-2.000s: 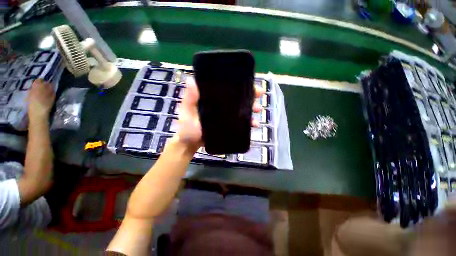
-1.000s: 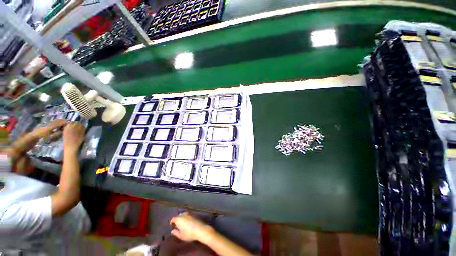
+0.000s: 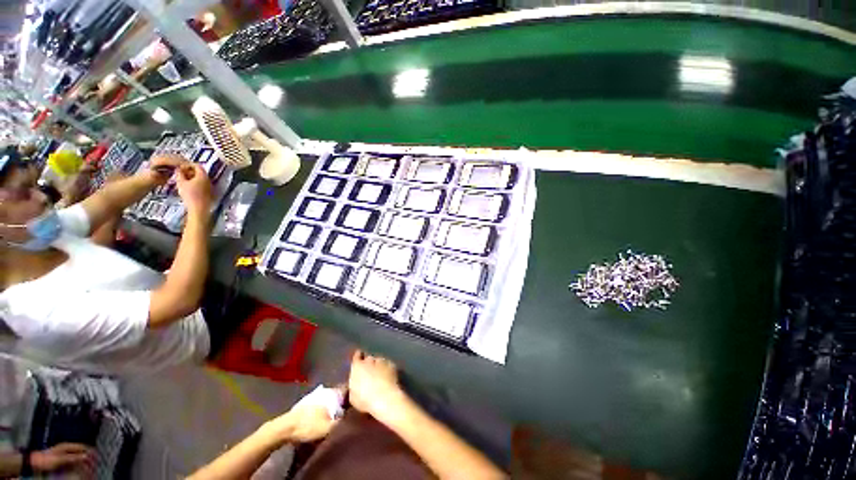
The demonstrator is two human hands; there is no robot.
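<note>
My left hand (image 3: 312,415), with a white patch on its fingers, is low in front of my body, below the bench edge. My right hand (image 3: 373,382) is just right of it, fingers curled. A small dark thing shows between the hands; I cannot tell what it is or which hand holds it. The translucent blister tray (image 3: 519,267) lies on the dark green bench, with phone frames (image 3: 441,312) in its pockets. Left-hand frames have thick black rims and right-hand ones look paler. A loose pile of small components (image 3: 626,280) lies right of the tray.
Tall stacked trays (image 3: 817,281) stand at the right. A cream fan (image 3: 279,164), clear plastic bag (image 3: 236,208) and yellow-orange item (image 3: 247,261) are left of the tray. A person in white (image 3: 103,309) works at left. The conveyor belt (image 3: 563,89) runs behind.
The black phone held up in my left hand two seconds ago is out of sight. Both hands are now low, and the left has come up beside the right. The view has turned left.
</note>
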